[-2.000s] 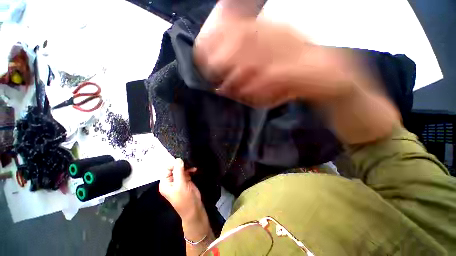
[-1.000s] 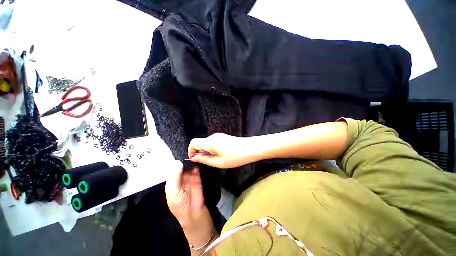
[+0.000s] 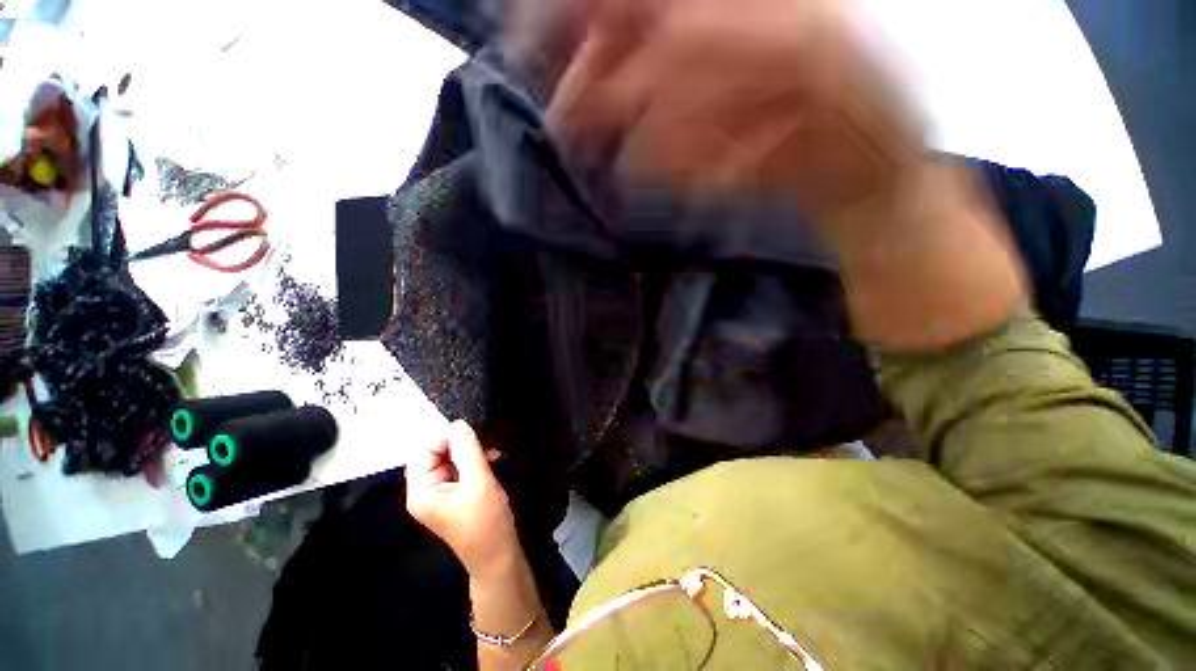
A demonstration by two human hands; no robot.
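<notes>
A black garment (image 3: 774, 354) lies across the white table and down to my lap, with its speckled, glittery dark inner side (image 3: 439, 288) showing on the left. My left hand (image 3: 459, 492) is low at the table edge, its thumb and fingers pinched on the garment's edge. My right hand (image 3: 735, 105) is raised high over the garment, large and strongly blurred near the top of the picture. Its fingertips are too blurred to show whether it holds something. No needle or thread can be made out.
On the white table (image 3: 315, 66), left of the garment, are a black flat rectangle (image 3: 363, 269), tiny dark pieces (image 3: 304, 325), red-handled scissors (image 3: 226, 233), three black thread cones (image 3: 269, 439) and a tangled black bundle (image 3: 99, 354). A black crate (image 3: 1135, 380) stands at right.
One second ago my right hand was low beside my left hand at the garment's edge. Now it is up over the garment, blurred. My left hand stays near the table edge. The view has shifted slightly.
</notes>
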